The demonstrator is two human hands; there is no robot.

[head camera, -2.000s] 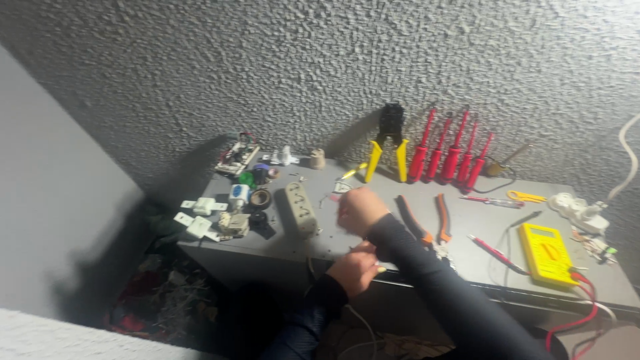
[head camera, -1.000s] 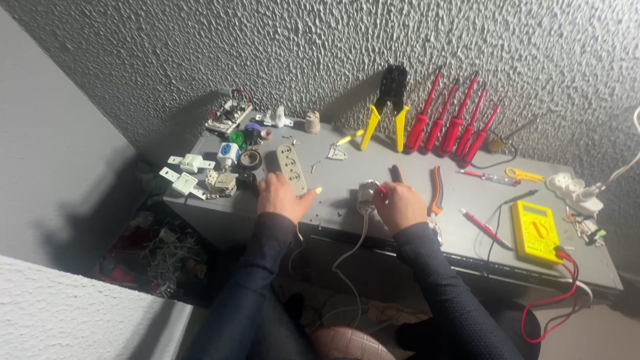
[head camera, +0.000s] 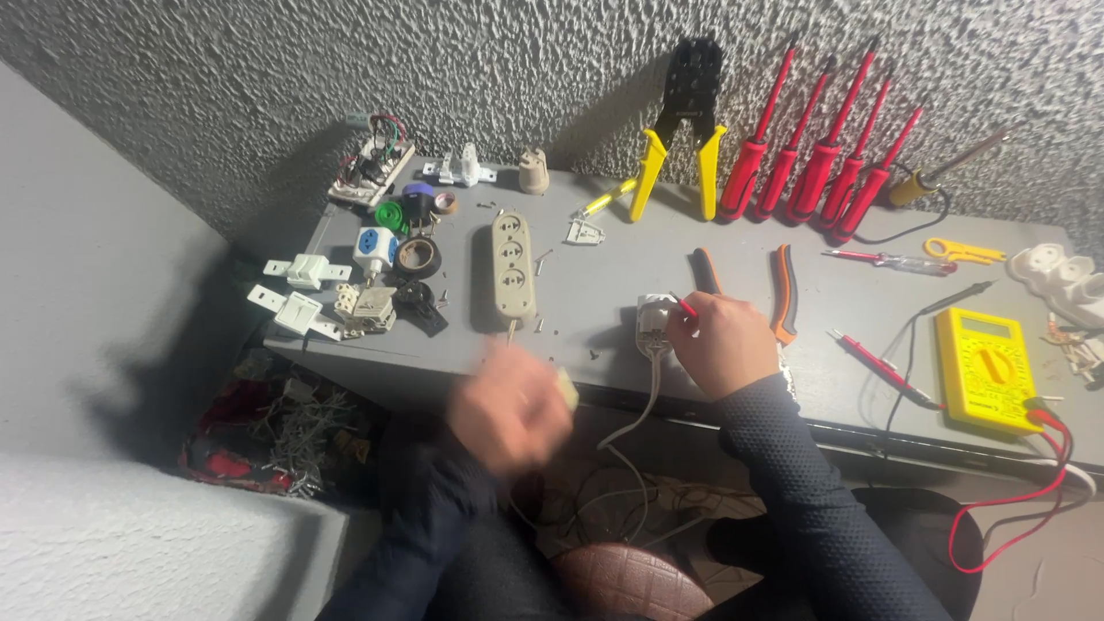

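Note:
My right hand (head camera: 726, 343) touches a white socket piece with a white cable (head camera: 652, 332) near the table's front edge, a small red piece showing between thumb and finger. My left hand (head camera: 515, 410), blurred, is just off the front edge with a pale yellowish piece (head camera: 566, 390) at its fingers; whether it grips that piece is unclear. Above it lies a beige three-socket power strip (head camera: 512, 267), its cord end toward me. Pliers with orange and black handles (head camera: 785, 293) lie partly behind my right hand. A flat white plastic part (head camera: 585, 233) lies beyond, with loose screws (head camera: 542, 260) by the strip.
Yellow-handled crimping pliers (head camera: 681, 129) and several red screwdrivers (head camera: 815, 181) lean on the textured wall. A yellow multimeter (head camera: 987, 371) with leads lies right. Left are plugs, switches and black tape (head camera: 418, 256). A box of scraps (head camera: 293, 431) stands below; cables trail by a brown stool (head camera: 630, 582).
My left hand has moved from beside the power strip toward me, off the table's edge. The right hand stays at the white socket piece, where it was a second ago.

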